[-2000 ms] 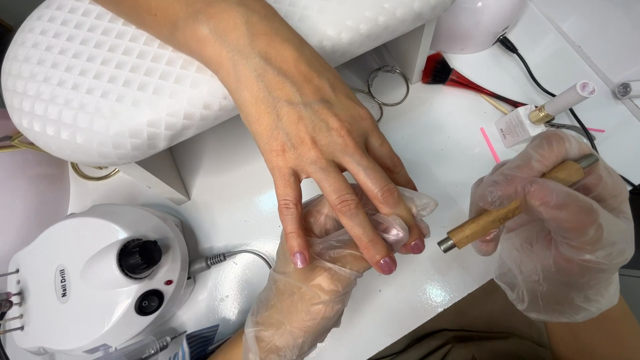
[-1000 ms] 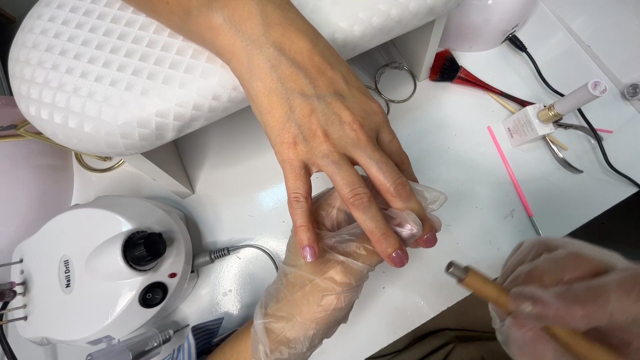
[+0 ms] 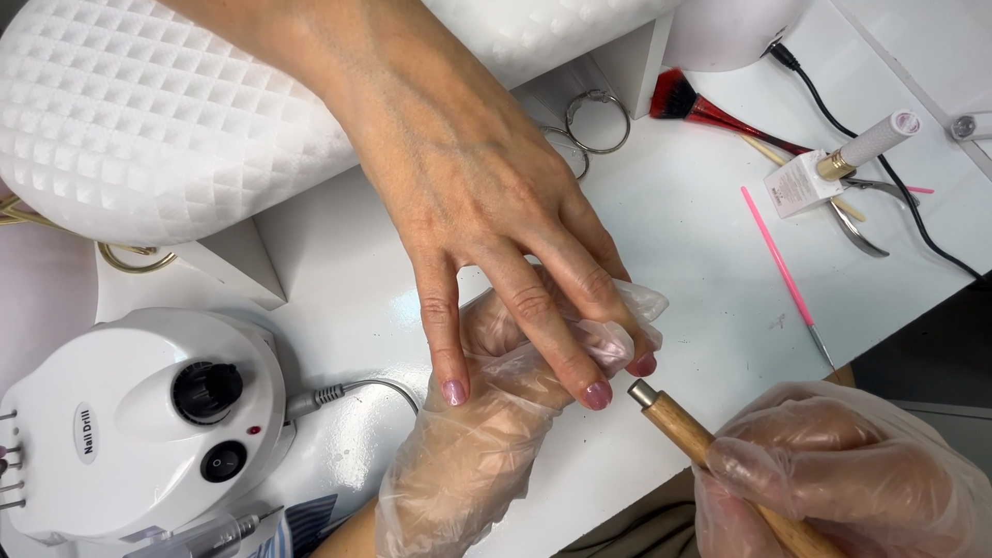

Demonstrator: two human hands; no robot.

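Note:
My left hand (image 3: 496, 411), in a clear plastic glove, is closed on a finger of another person's hand (image 3: 480, 178), which reaches down from the top left with pinkish glittery nails. Part of my left hand lies hidden beneath those fingers. At the lower right my right hand (image 3: 837, 473), gloved likewise, grips a wooden-handled tool (image 3: 682, 430). The metal tip of that tool points up and left, just short of the fingernails and apart from them. Its other end runs out of the frame.
A white nail drill machine (image 3: 147, 418) and its handpiece (image 3: 209, 539) sit lower left. A quilted white armrest (image 3: 155, 116) spans the top. At right lie a red-handled brush (image 3: 721, 116), a polish bottle (image 3: 806, 182), metal nippers (image 3: 852, 232) and a thin pink brush (image 3: 779, 260).
My right hand went down and right, then came back somewhat toward the held fingers with the wooden-handled tool. The tool's metal tip now points up-left instead of down-left. My left hand keeps its hold.

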